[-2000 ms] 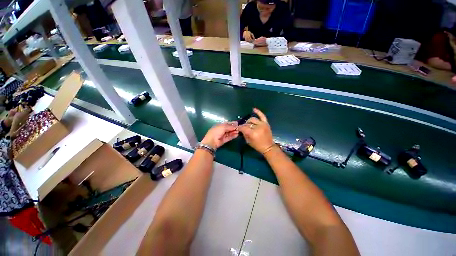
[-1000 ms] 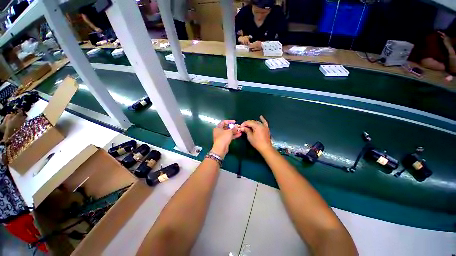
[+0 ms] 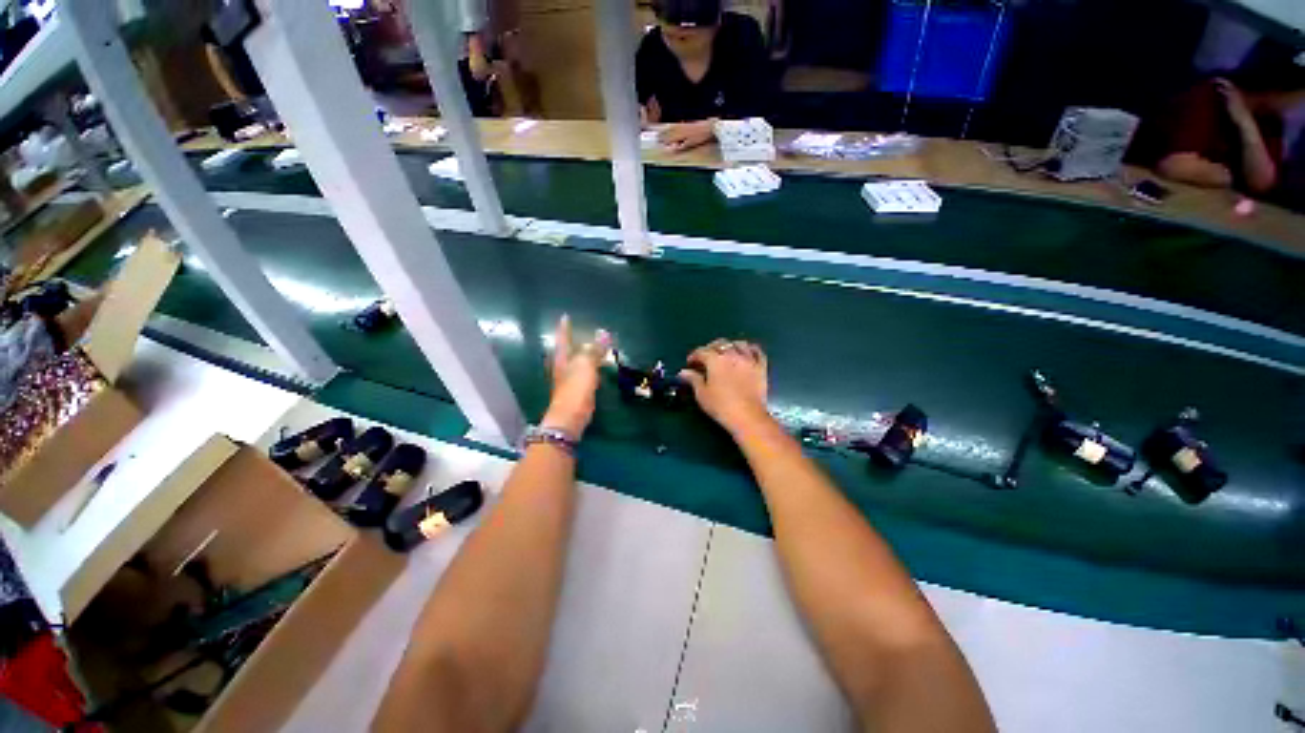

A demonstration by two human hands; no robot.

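Note:
A black rounded body [image 3: 651,384] with a small cream-yellow label lies over the green belt [image 3: 830,315] in front of me. My right hand [image 3: 731,381] has its fingertips on the right end of this body and grips it. My left hand [image 3: 574,375] is just left of the body, with its fingers apart. A short dark lead shows between its fingertips and the body; I cannot tell whether they touch. Small parts at the fingertips are blurred.
Several black bodies [image 3: 434,516] lie on the white bench beside an open carton [image 3: 294,616] of boards and leads. More units [image 3: 899,438] with leads lie on the belt to the right. A white post [image 3: 387,236] stands left of my hands. A person sits across the belt.
My hands were together at small parts; they have now moved apart. The black body now shows between them, with my right hand on it. The camera view has shifted slightly to the right.

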